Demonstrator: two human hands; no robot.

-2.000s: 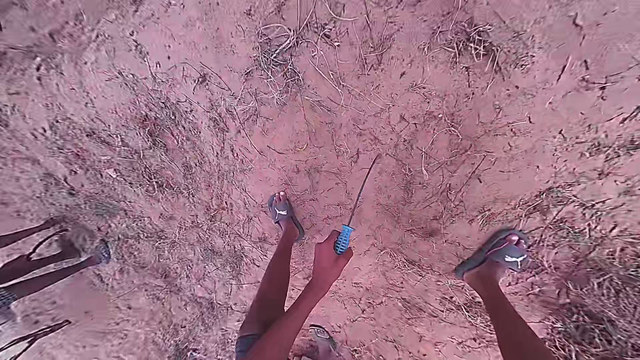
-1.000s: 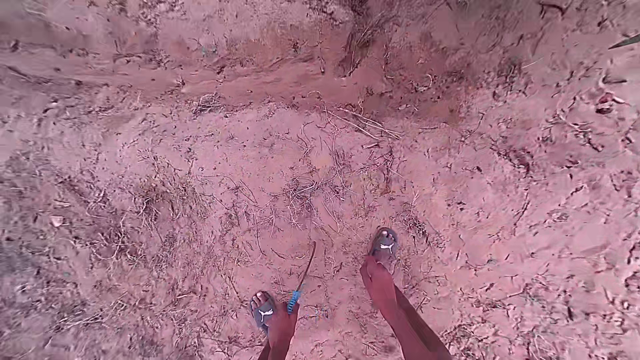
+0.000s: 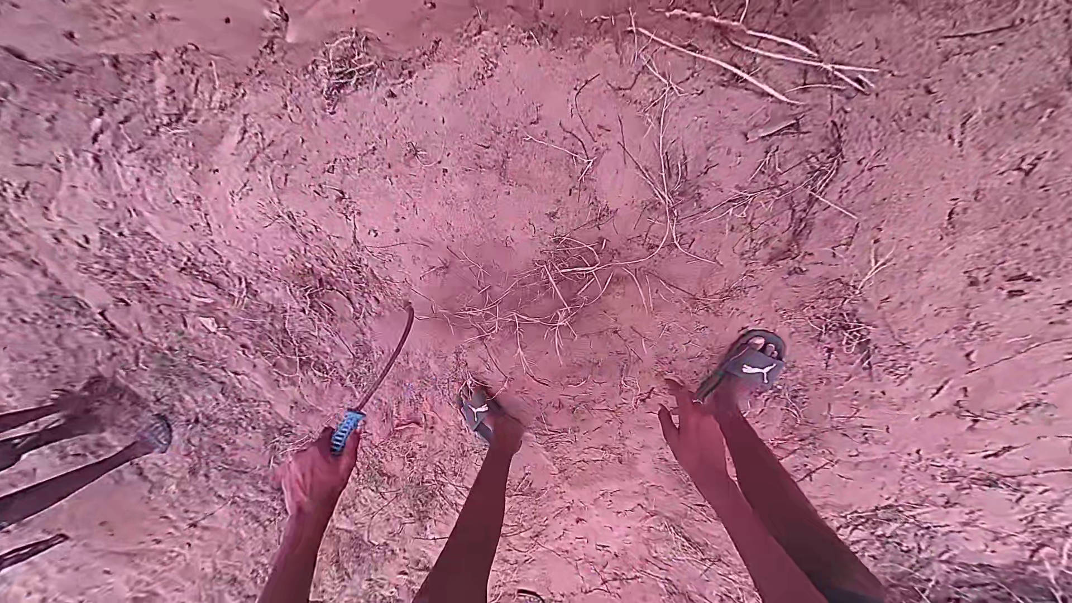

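Observation:
My left hand (image 3: 318, 473) is closed around the blue handle of a curved, thin-bladed sickle (image 3: 346, 431), whose dark blade points up and slightly right over the soil. Near my right foot, my right hand (image 3: 695, 431) is held with its fingers apart and nothing in it. A heap of dry stems (image 3: 557, 293) lies on the ground ahead of both hands, between and beyond my feet.
My feet wear dark slide sandals, the left sandal (image 3: 477, 412) and the right sandal (image 3: 756, 360). Pale dry sticks (image 3: 754, 59) lie at the upper right. At the left edge another person's legs and a sandaled foot (image 3: 155, 434) stand on the soil.
The view has shifted strongly. My left hand still holds the sickle, now left of my left foot rather than between my feet. My right hand now shows with its fingers spread.

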